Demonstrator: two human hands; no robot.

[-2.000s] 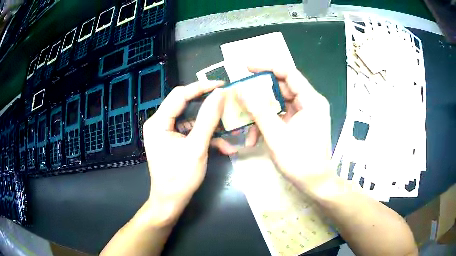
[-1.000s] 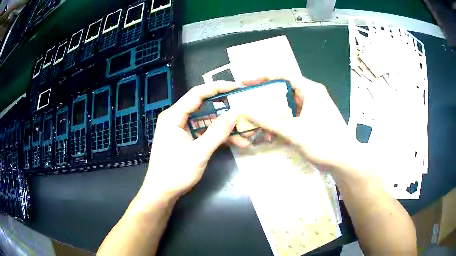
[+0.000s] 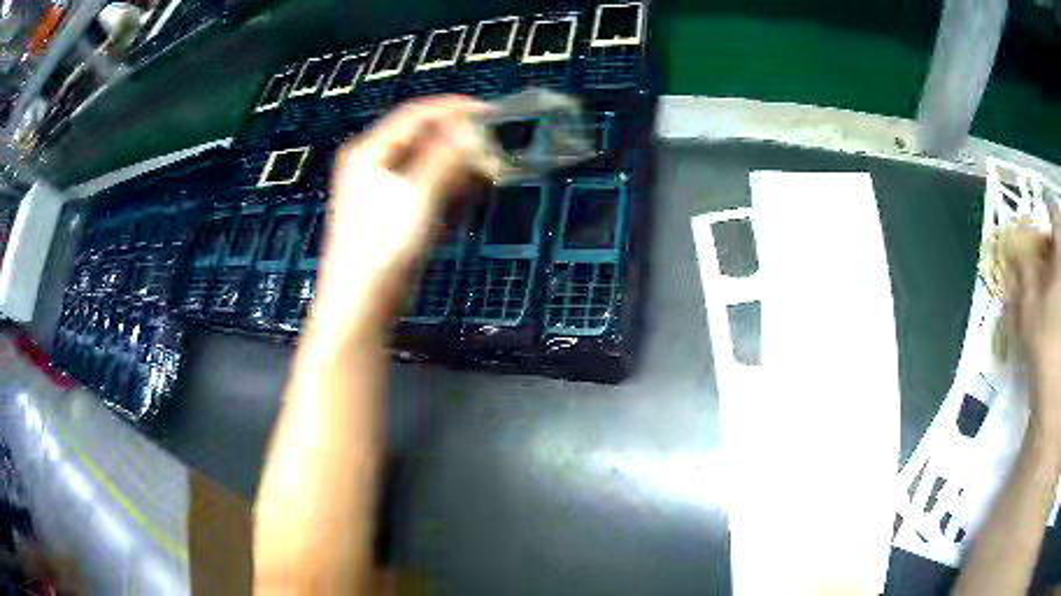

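Note:
My left hand (image 3: 401, 186) is over the black blister tray (image 3: 512, 359), blurred. Its fingers grip one end of a phone housing (image 3: 570, 142) with a pale frame around its window, held flat and sideways above the tray. Housings (image 3: 506, 274) stand in a row below it. My right hand (image 3: 1030, 291) is at the right edge, partly cut off, over the spent sheets (image 3: 945, 483). It is blurred, and whether it holds anything cannot be told. Tan scraps show dimly by its fingers.
White adhesive sheets (image 3: 820, 373) lie in front, one with cutouts (image 3: 735, 250) under their left side. A pale rail (image 3: 791, 126) runs behind. A second shiny dark tray (image 3: 122, 309) is at far left. Below left are a brown box (image 3: 221, 541) and a floor with a yellow line.
My hands have moved apart. The left carried the housing left over the tray; the right went to the spent sheets. The pale cover on the window is gone, leaving a frame. The view turned left.

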